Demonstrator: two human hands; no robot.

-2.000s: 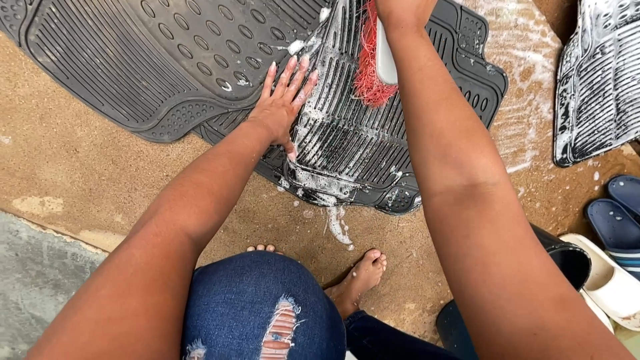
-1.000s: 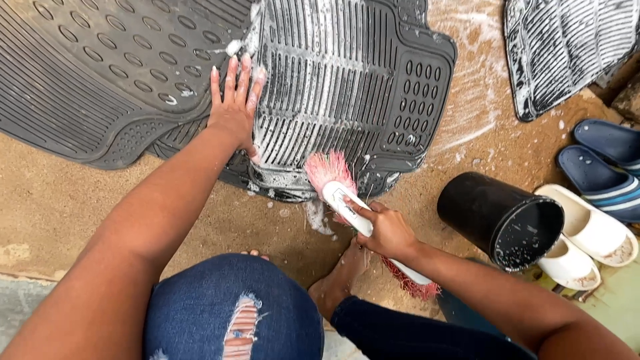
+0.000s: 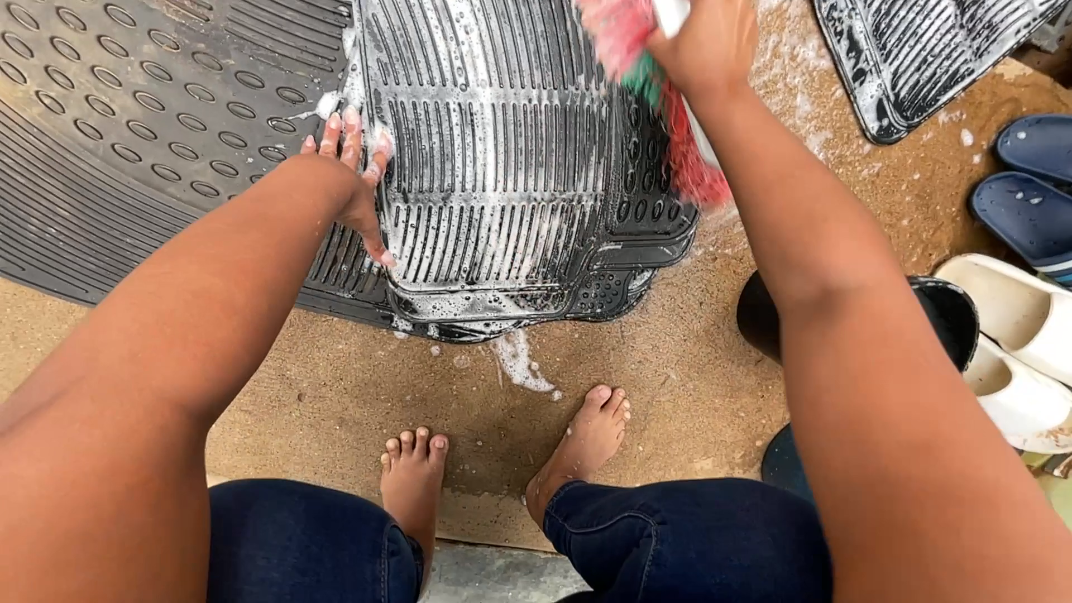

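My left hand (image 3: 347, 180) is spread, its fingertips pressed at the left edge of a ribbed black rubber car mat (image 3: 494, 167) coated in soapy foam. At the top right, my right hand (image 3: 708, 42) grips a white-backed scrub brush with red, pink and green bristles (image 3: 691, 151). The brush is tilted over the mat's right edge and blurred at its upper end; whether the bristles touch the mat cannot be told. A larger dark rubber mat (image 3: 151, 126) with oval studs lies left of and partly under the foamy one.
Another soapy mat (image 3: 930, 59) lies at the top right. A black bucket (image 3: 758, 322) stands partly behind my right forearm. White clogs (image 3: 1013, 310) and blue sandals (image 3: 1034, 213) sit at the right edge. My bare feet stand on the brown floor, which has foam spots (image 3: 521, 360).
The brush in my right hand has moved from the mat's near edge up to its upper right side. My left hand stays at the mat's left edge.
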